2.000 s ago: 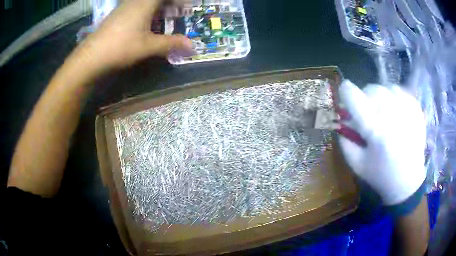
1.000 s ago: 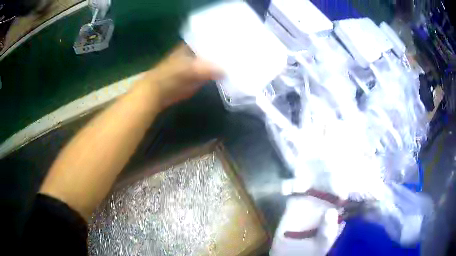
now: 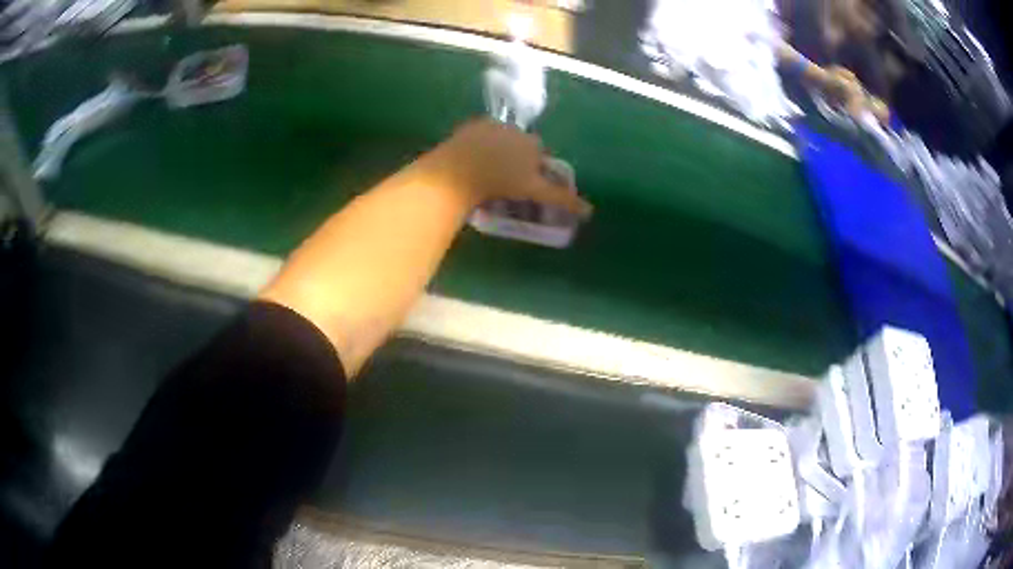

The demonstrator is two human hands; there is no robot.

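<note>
My bare left hand (image 3: 505, 172) reaches over the green conveyor belt and holds an open socket unit (image 3: 528, 228) by its edge; the fingers cover much of it. A bagged white cord (image 3: 515, 89) trails from its far side. Another open socket unit (image 3: 207, 76) lies on the belt at the upper left, with its own bagged cord (image 3: 83, 125). My gloved right hand and the cutters are out of the picture.
White socket units (image 3: 746, 483) stand at the lower right. The cardboard box of silver slivers (image 3: 378, 550) shows at the bottom edge. A pale rail (image 3: 622, 353) borders the belt. A blue sheet (image 3: 889, 250) crosses it at right. Another person's hand (image 3: 850, 91) shows at upper right.
The view has swung toward the belt. My left hand has left the white unit at the bench's right-hand group and now holds one on the belt. My right hand has gone out of view.
</note>
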